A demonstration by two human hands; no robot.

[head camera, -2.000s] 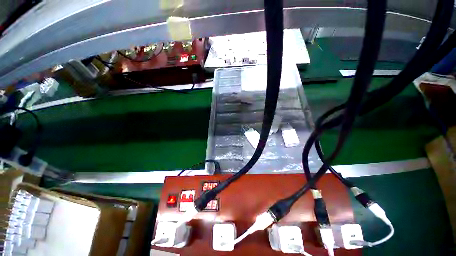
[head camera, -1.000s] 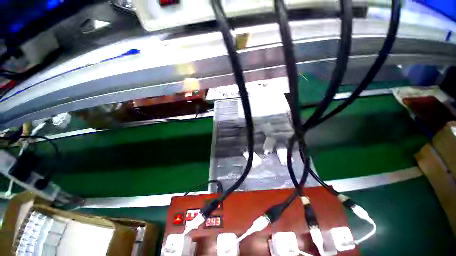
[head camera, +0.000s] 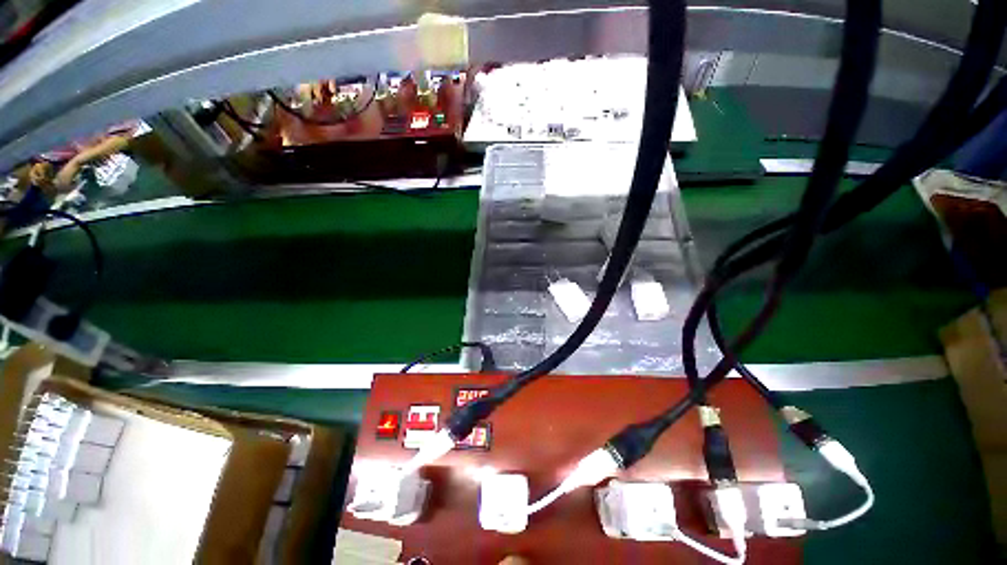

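Observation:
The red-brown test fixture (head camera: pixel 574 425) lies at the bottom centre. Several white power adapters stand in a row on it: one at the left (head camera: pixel 387 492), one left of centre (head camera: pixel 505 502), one right of centre (head camera: pixel 637 509) and one at the right (head camera: pixel 782 509). White USB leads (head camera: pixel 585 472) join them to thick black cables (head camera: pixel 644 210). Red digits and a red switch (head camera: pixel 388 425) glow at the fixture's upper left. Neither of my hands shows clearly; a tiny skin-toned spot at the bottom edge may be a fingertip, side unclear.
A carton (head camera: pixel 166 464) with white adapters is at the left, another carton (head camera: pixel 977 353) at the right edge. A clear plastic tray (head camera: pixel 508 259) with a few adapters lies behind the fixture on the green surface (head camera: pixel 298 265). Another person's arm (head camera: pixel 94 157) shows far left. Black cables hang across the view.
The view tipped up towards the shelf and then came back down. Another person's arm now shows at the far left. The adapters remain in their row on the fixture.

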